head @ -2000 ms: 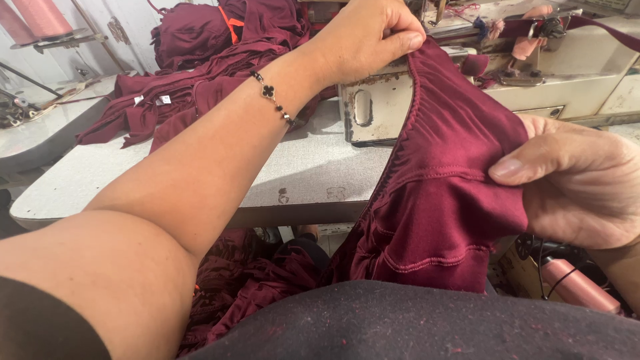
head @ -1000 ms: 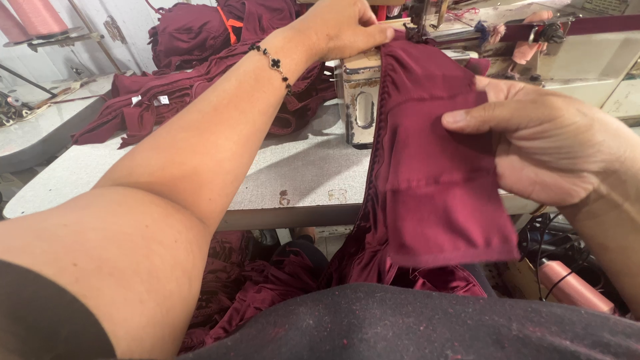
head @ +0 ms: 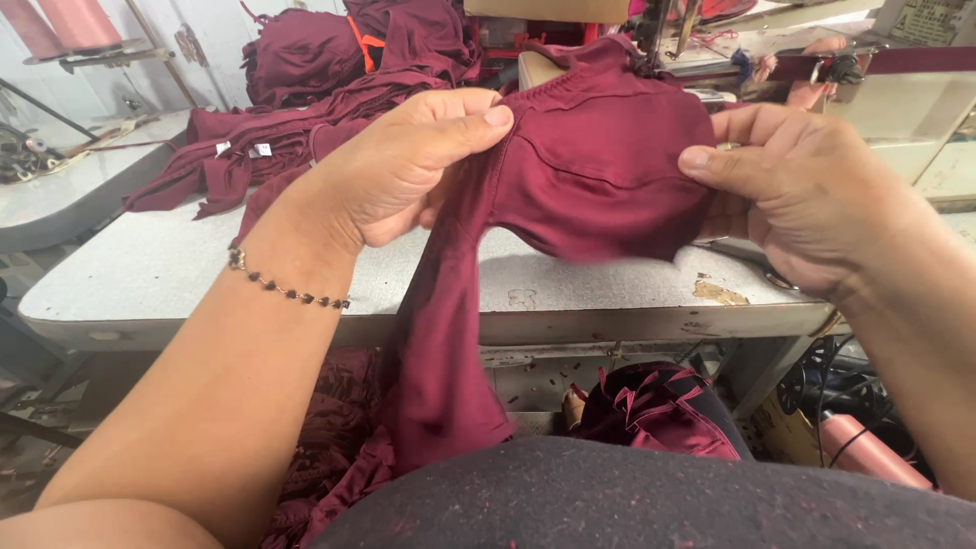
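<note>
A maroon satin garment piece [head: 602,160] with curved stitched seams is stretched between my hands above the front of the sewing table. My left hand [head: 427,152] pinches its gathered edge between thumb and fingers, and a strip of the same cloth hangs from there toward my lap. On the right, my right hand [head: 785,183] grips the opposite edge, thumb on top. The garment's far end reaches up close to the sewing machine's needle area [head: 679,38]; whether it touches the machine I cannot tell.
Maroon garments [head: 305,130] lie piled on the white sewing table [head: 152,274]. Pink thread cones [head: 80,27] stand at the upper left. More maroon cloth [head: 328,427] lies below the table edge. At the lower right, a pink thread cone [head: 873,450] rests beside black cables.
My left hand has come back from beside the machine toward me. The garment, hanging from that hand a second ago, is now spread sideways between both hands. The view has shifted somewhat.
</note>
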